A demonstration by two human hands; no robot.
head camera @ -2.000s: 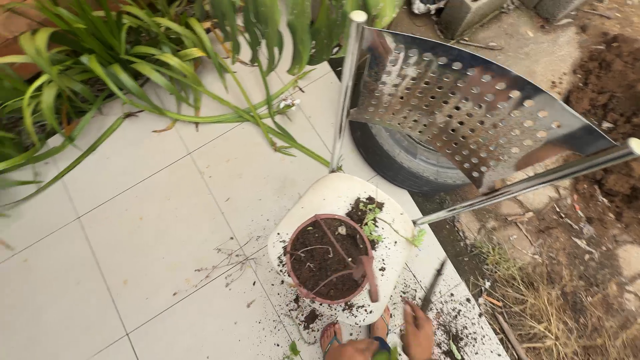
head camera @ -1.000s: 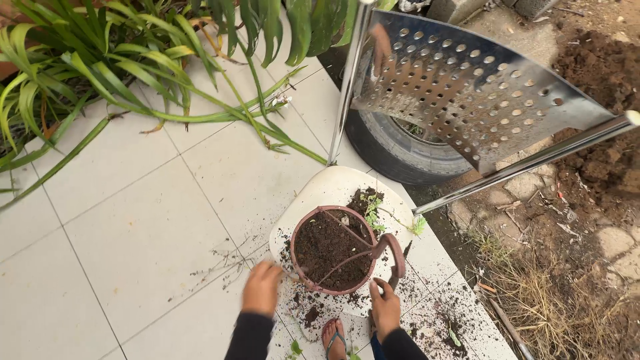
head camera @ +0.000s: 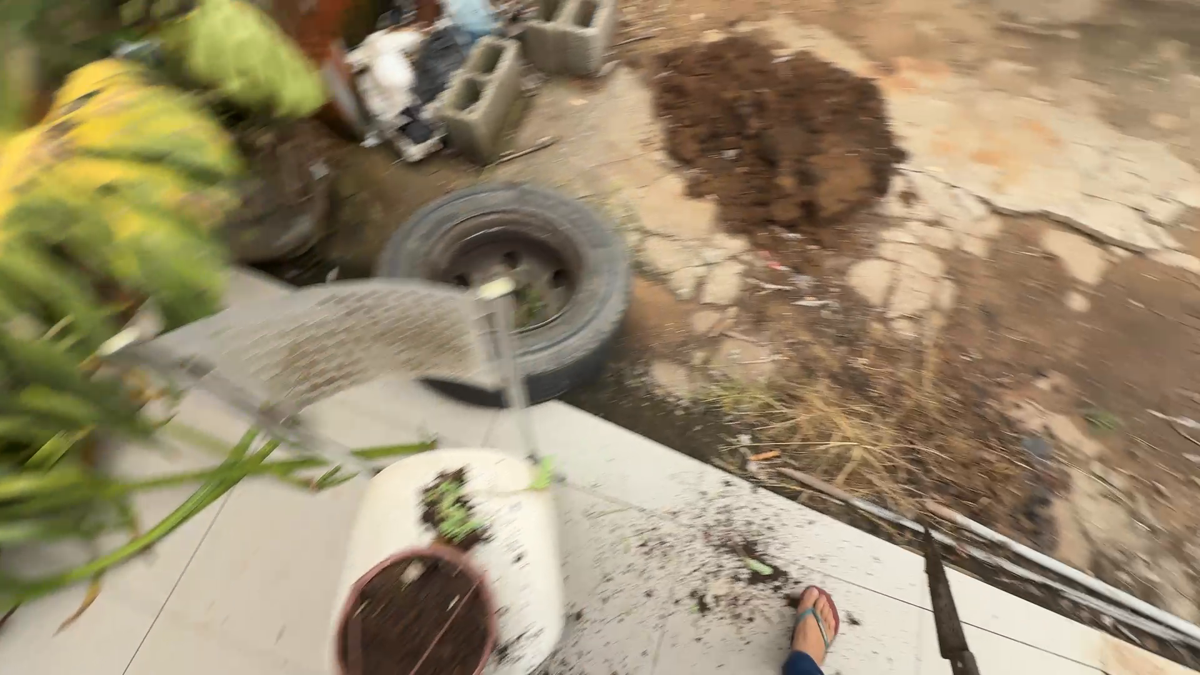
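Note:
Neither of my hands shows in the head view at this moment. A reddish-brown plastic pot [head camera: 417, 614] filled with dark soil stands on the white seat of a chair [head camera: 530, 581], cut off by the lower edge. Behind the pot, a small green plant [head camera: 455, 511] lies on a patch of soil on the seat. The chair's perforated metal backrest [head camera: 375, 337] is blurred. At the lower right a dark, narrow tool or stick [head camera: 947, 600] points up from the frame's edge; what holds it, if anything, is out of view.
My sandalled foot [head camera: 816, 623] is on white tiles strewn with soil [head camera: 731, 548]. Beyond the chair lies a tyre on its wheel rim [head camera: 600, 281], with hollow concrete blocks [head camera: 483, 98] and a soil heap [head camera: 778, 131] farther off. Long-leaved plants [head camera: 94, 375] crowd the left side.
Both hands were beside the pot one second ago and are now out of view. The view has swung far to the right, and the dark narrow object now shows at the lower right.

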